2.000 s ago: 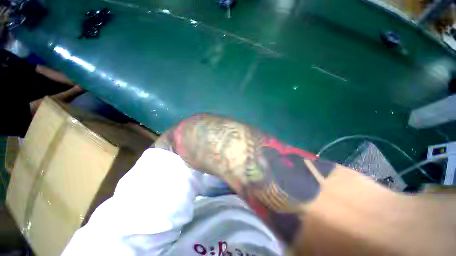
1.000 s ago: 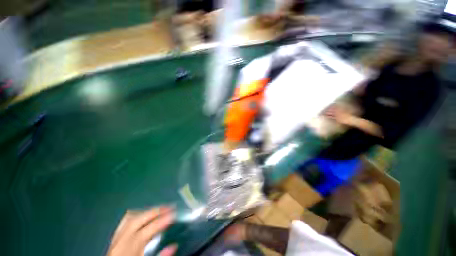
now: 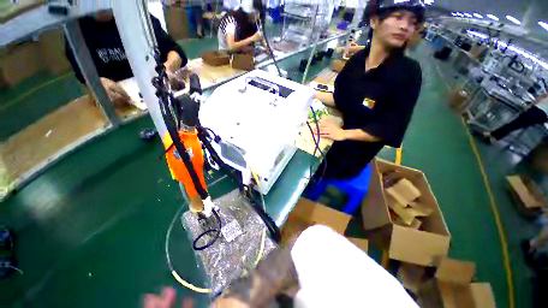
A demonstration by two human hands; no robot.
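Observation:
Blurred fingertips, seemingly of my left hand, show at the bottom edge over the green belt; the rest is cut off. My right forearm and white sleeve reach in from the bottom, with the hand below the edge. Just beyond lies a clear bag of silvery speckled contents with a white label. A pale hose loops around the bag. An orange screwdriver hangs slanting above it, with a black cable curled over the bag.
A white box stands beyond the driver, by a grey-white post. A person in black sits at the right near a blue bin or stool. Open cartons stand on the floor. A black part lies on the belt.
The view has swung right and up, bringing the driver, white box and seated person into clearer view. The left fingers now show less, at the bottom edge. The right sleeve shows more.

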